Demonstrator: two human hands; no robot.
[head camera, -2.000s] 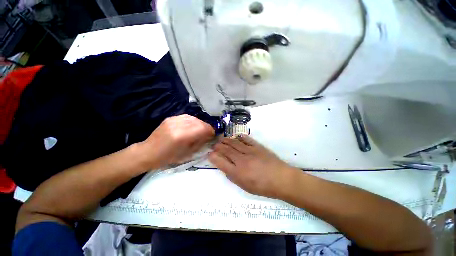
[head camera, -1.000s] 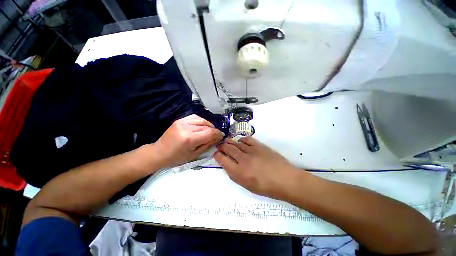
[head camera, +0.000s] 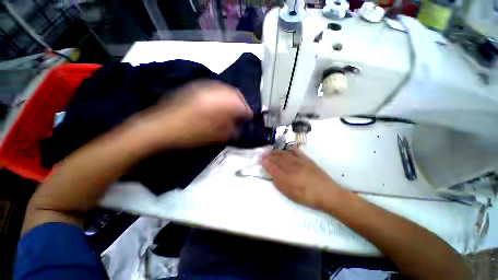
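Observation:
The dark garment piece (head camera: 147, 87) lies in a large heap left of the white sewing machine (head camera: 366, 71), its edge reaching the presser foot (head camera: 281, 136). My left hand (head camera: 215, 112) is blurred over the dark fabric, left of the needle; whether its fingers hold cloth cannot be told. My right hand (head camera: 297, 175) lies palm down just in front of the presser foot, fingers on a white panel (head camera: 240, 164) that spreads toward the table's front edge. The fingertips' grip on it is unclear.
Thread snips (head camera: 407, 157) lie on the bed at right. Black scissors (head camera: 360, 120) lie behind, partly under the machine head. A red plastic basket (head camera: 27, 131) stands left of the table. White cloth (head camera: 128, 254) hangs below the front edge. A blurred background shows behind.
My left hand has moved up and left from the presser foot, over the dark fabric. The view has shifted, showing more of the machine's top. More white cloth shows along the table front.

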